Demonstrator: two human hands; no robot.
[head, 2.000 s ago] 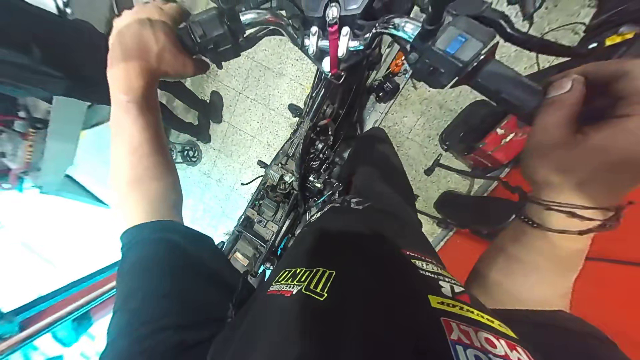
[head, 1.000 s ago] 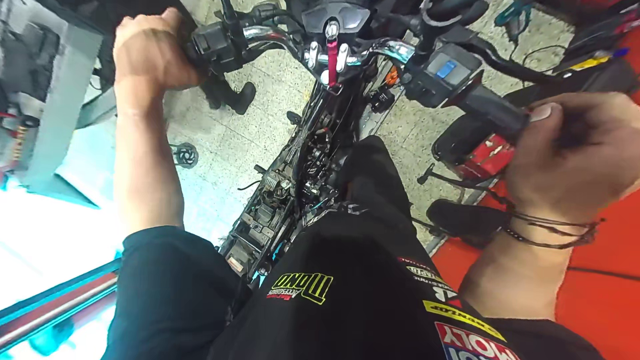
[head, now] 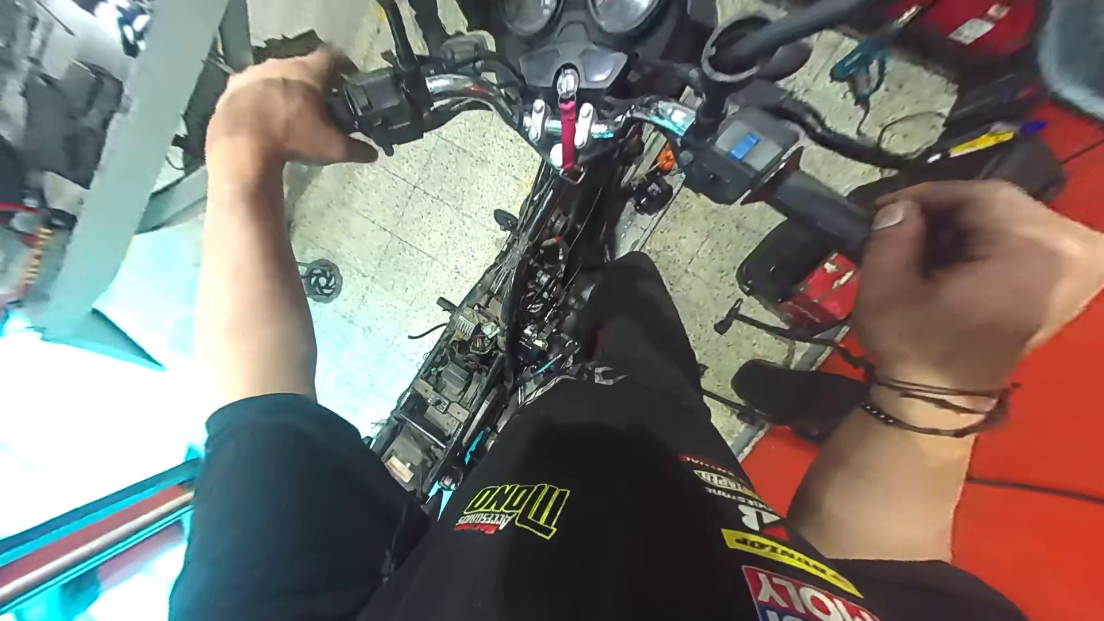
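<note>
Below me stands a motorcycle with its frame and wiring (head: 448, 379) uncovered. My left hand (head: 272, 112) is wrapped around the left handlebar grip, beside the black switch housing (head: 384, 103). At the other end of the chrome handlebar (head: 470, 89), my right hand (head: 957, 267) is closed around the outer end of the right rubber grip (head: 819, 207). The right switch housing (head: 743, 155) has a blue switch. A key with a red strap (head: 568, 134) hangs at the middle, behind the round gauges (head: 623, 10). Both palms are hidden.
A brake disc (head: 322, 280) lies on the tiled floor at left, near a grey metal stand (head: 129, 172). At right are a red box (head: 824, 289), a teal power tool (head: 861, 69) and a red mat (head: 1044, 414). A mirror stem (head: 802, 30) rises by the right housing.
The view has shifted and shows more of the gauges. Another person's legs and shoes, seen at left in the earlier frames, are out of sight. Both hands remain at the grips.
</note>
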